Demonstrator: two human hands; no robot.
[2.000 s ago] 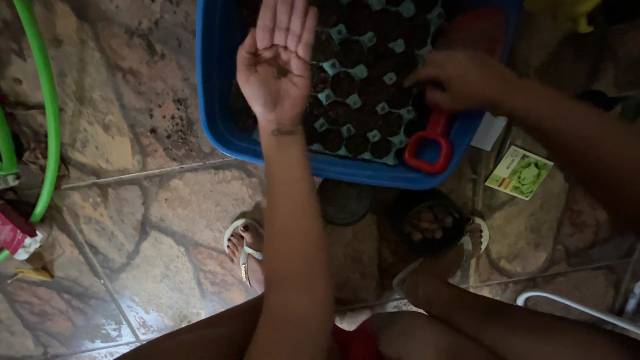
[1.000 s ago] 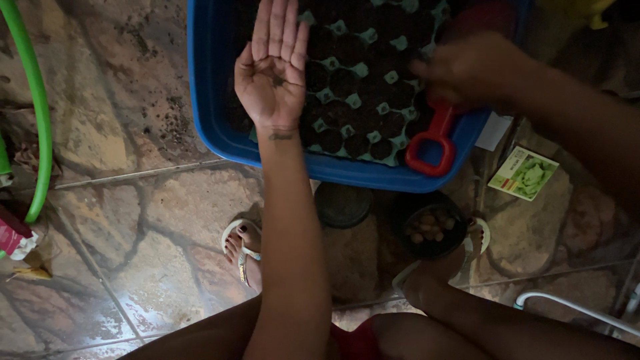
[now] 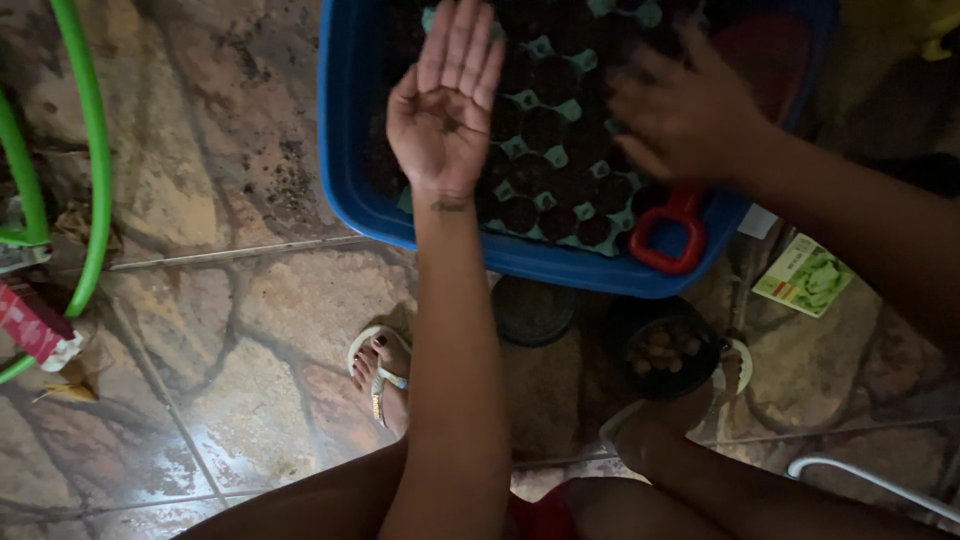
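Note:
My left hand (image 3: 448, 105) is held palm up over a blue plastic tub (image 3: 592, 276), with a few small dark bits, perhaps seeds, in its palm. Below it in the tub lies a green egg-carton-like tray (image 3: 555, 156), its cups filled with dark soil. My right hand (image 3: 671, 105), blurred, hovers over the tray's right side with fingers spread; nothing can be made out in it. Under the right hand, the red handle (image 3: 667, 262) of a plastic shovel rests at the tub's near right corner, its red blade partly hidden by the hand.
A seed packet (image 3: 806, 276) with a leafy green picture lies on the stone floor right of the tub. Between my feet stand a dark pot of pebbles (image 3: 664, 349) and a dark round dish (image 3: 534, 309). A green hose (image 3: 96, 165) and a red-and-white package (image 3: 37, 322) lie at left.
My right hand's fingers, bent over the tray earlier, are now spread, and the hand is a little farther left over the cups. My left hand stays palm up over the tub.

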